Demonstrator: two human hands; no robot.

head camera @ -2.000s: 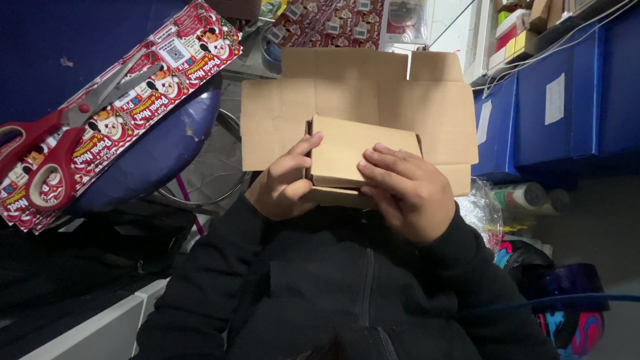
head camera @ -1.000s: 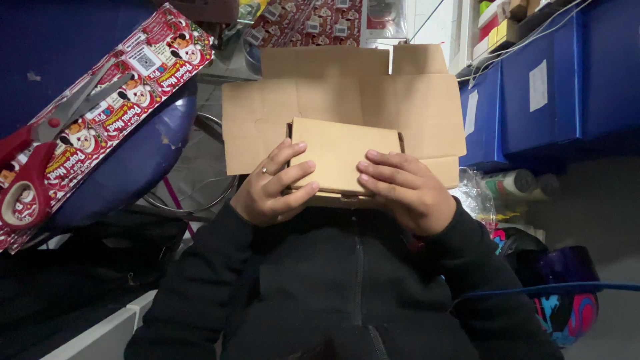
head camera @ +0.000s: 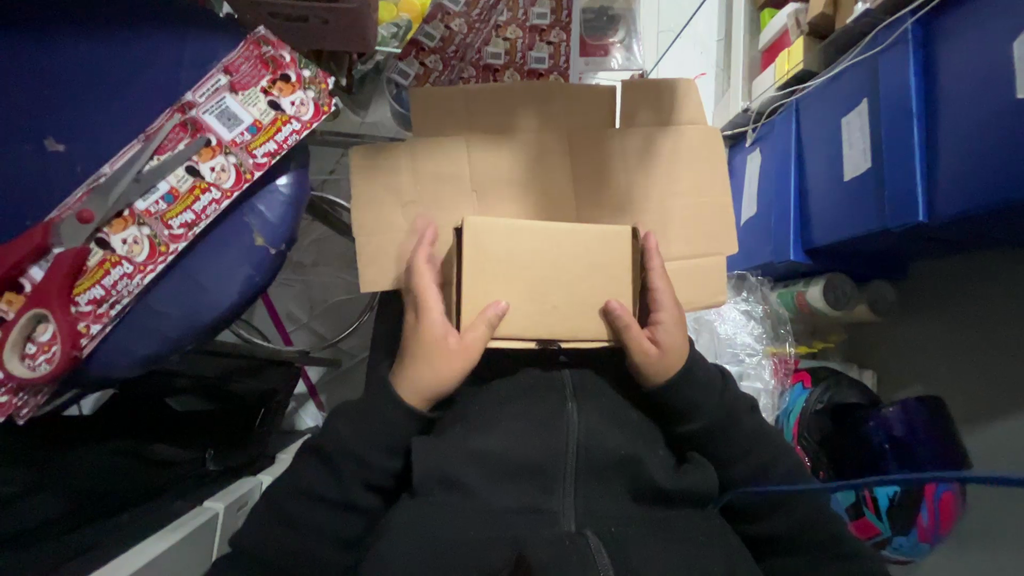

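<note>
A small brown cardboard box with its top panel down sits in front of my torso. My left hand lies along its left side, thumb on the top near the lower left corner, fingers slightly blurred. Against the right side rests my right hand, its thumb at the lower right of the top. Between them the box is held from both sides. Behind it spreads a larger flat, creased piece of cardboard with cut flaps. Whether the two pieces are joined cannot be told.
Red-handled scissors lie on printed red sheets over a blue stool seat at left. Blue boxes line the right, above clear plastic wrap and a helmet with a dark visor. More printed sheets lie at the back.
Both hands have shifted from lying over the top panel to the box's two sides, with straighter fingers. The top panel, tilted two seconds ago, now sits square and flatter on the box.
</note>
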